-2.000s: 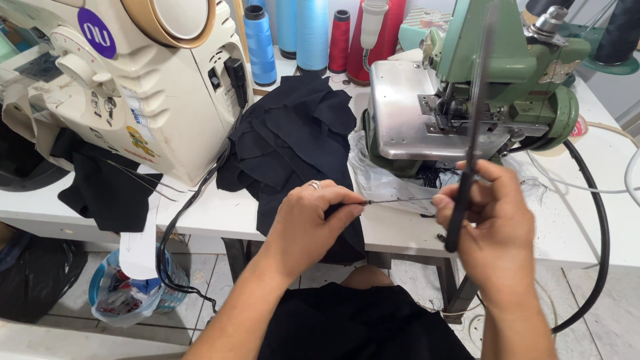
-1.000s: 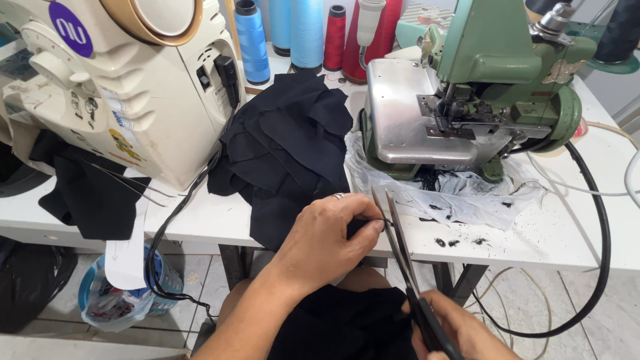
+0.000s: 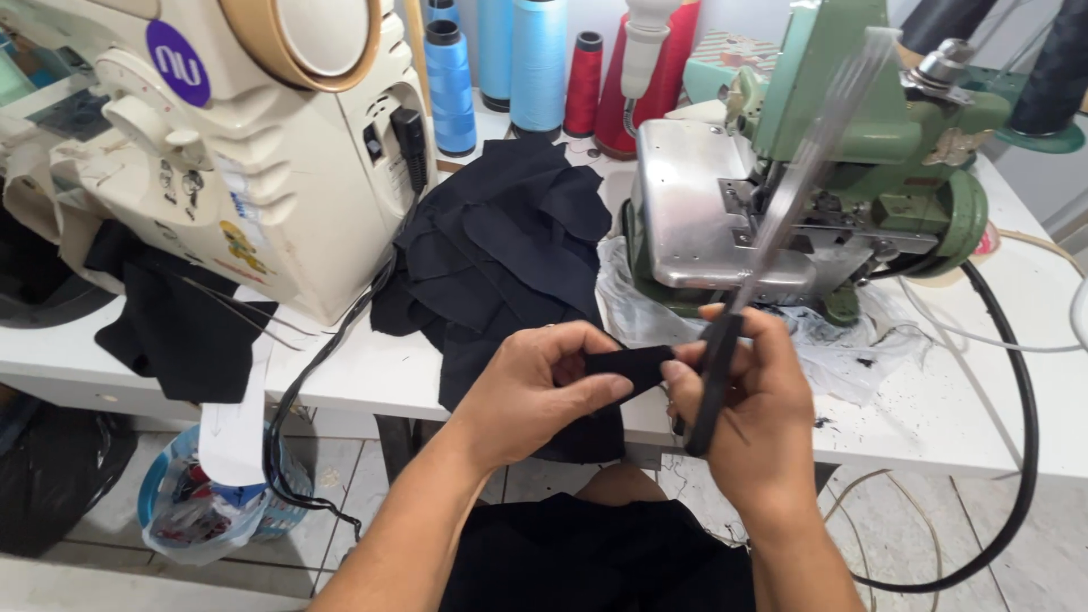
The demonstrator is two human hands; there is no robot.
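Observation:
Between thumb and fingers, my left hand (image 3: 544, 391) pinches a small strip of black fabric (image 3: 633, 370). The fingertips of my right hand (image 3: 748, 399) touch the strip's right end. That same hand holds black-handled scissors (image 3: 718, 382), their blades pointing up and blurred by motion. Behind my left hand, a pile of black fabric pieces (image 3: 510, 246) lies on the white table and hangs over its front edge. More black fabric (image 3: 578, 552) lies across my lap.
A green overlock machine (image 3: 858, 127) stands at the right on a plastic bag (image 3: 850, 365) with black lint. A cream sewing machine (image 3: 280, 187) is at the left, thread cones (image 3: 535, 68) behind. A black cable (image 3: 1033, 408) loops at the right; a blue basket (image 3: 161, 476) sits below.
The scissors have come up from low beside my left hand, and their blades now point upward. My right fingertips have moved to the fabric strip, which shows more fully between my hands.

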